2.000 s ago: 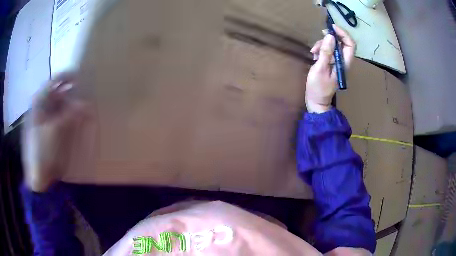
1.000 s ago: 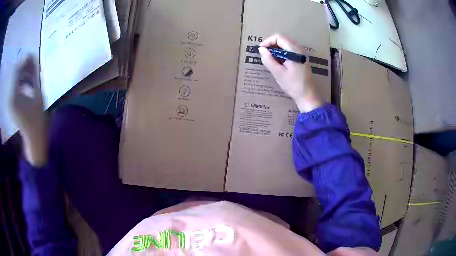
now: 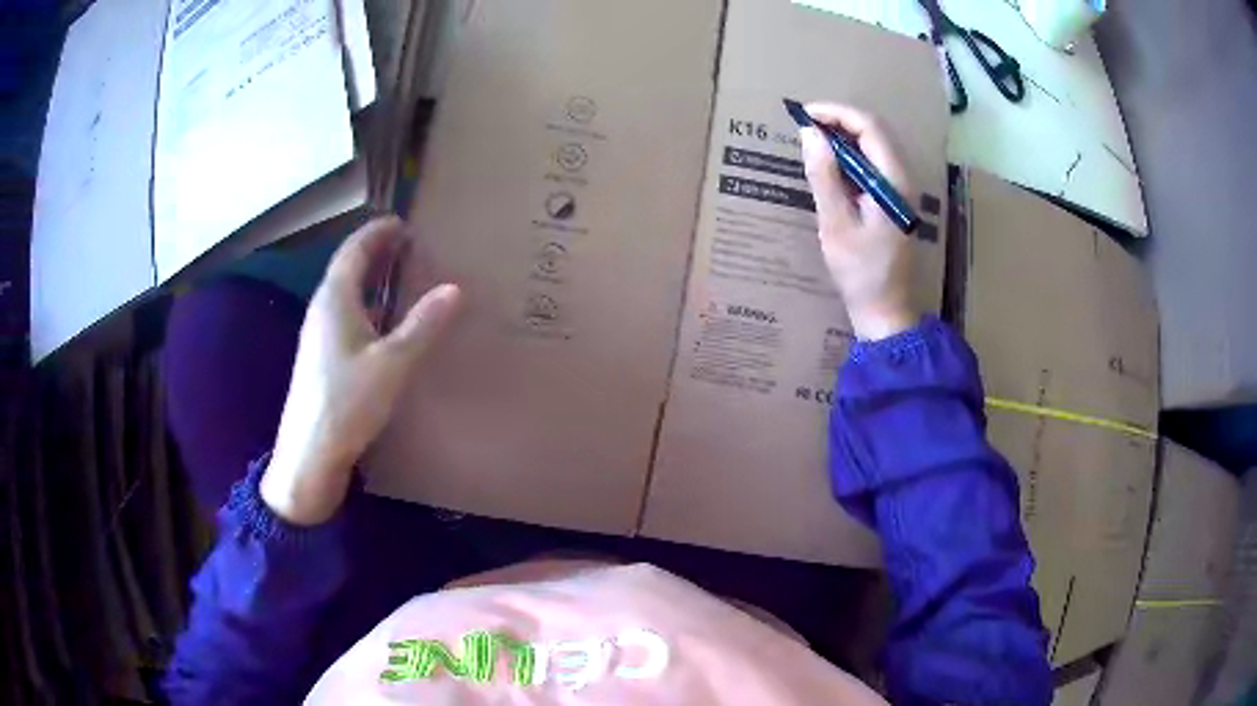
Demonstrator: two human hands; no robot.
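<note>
A brown printed flat carton (image 3: pixel 552 414) lies across my lap, with "K16", black bars and warning text on its right panel and a column of round icons on its left panel. My right hand (image 3: pixel 857 207) holds a dark marker pen (image 3: pixel 869 177) over the top of the right panel, its tip pointing up and left beside "K16". My left hand (image 3: pixel 361 345) is at the carton's left edge, thumb and fingers apart, holding nothing.
Flat cartons (image 3: pixel 248 152) lie at the upper left. Black-handled scissors (image 3: pixel 986 55) lie on the pale table top (image 3: pixel 1082 145) at the upper right. Brown carton bundles (image 3: pixel 1068 331) with yellow bands stand at the right.
My left hand has moved right from the far left to the carton's left edge. The pen has lifted from the black bars and now points up-left. Earlier, a carton swept across the left side.
</note>
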